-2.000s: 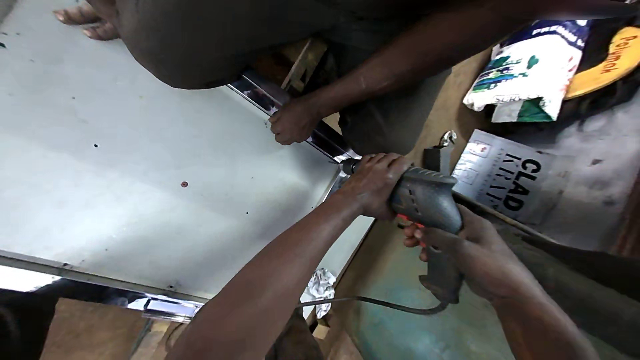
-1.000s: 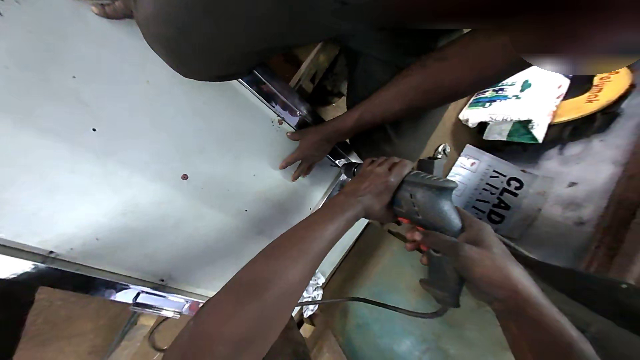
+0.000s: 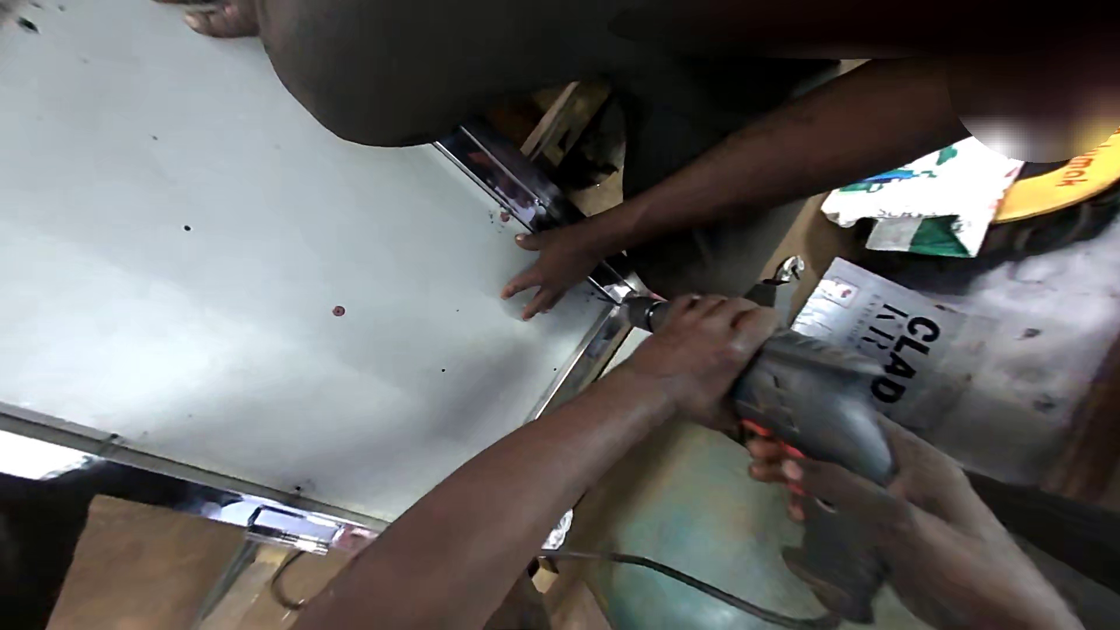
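Observation:
A corded electric drill [image 3: 814, 402] lies across both my hands, its chuck pointing left at the corner of a shiny metal frame [image 3: 573, 363]. My left hand [image 3: 704, 350] wraps around the front of the drill body, just behind the chuck. My right hand [image 3: 862, 507] grips the handle, with fingers by the red trigger. The drill's tip is at the frame corner; whether it touches is hard to tell. A large pale panel [image 3: 262, 262] lies within the frame. A co-worker's hand [image 3: 560, 267] rests with spread fingers on the panel and frame edge near the chuck.
The co-worker's knee [image 3: 350, 70] is over the panel at the top. A black cable [image 3: 682, 573] runs below the drill. On the right are a printed silver sheet [image 3: 875, 341], a white printed bag [image 3: 927, 197] and a yellow curved item [image 3: 1067, 179]. Brown board [image 3: 140, 560] lies lower left.
The co-worker's hand has gone from a closed shape on the frame edge to spread fingers on the panel, nearer the corner. My hands stay on the drill.

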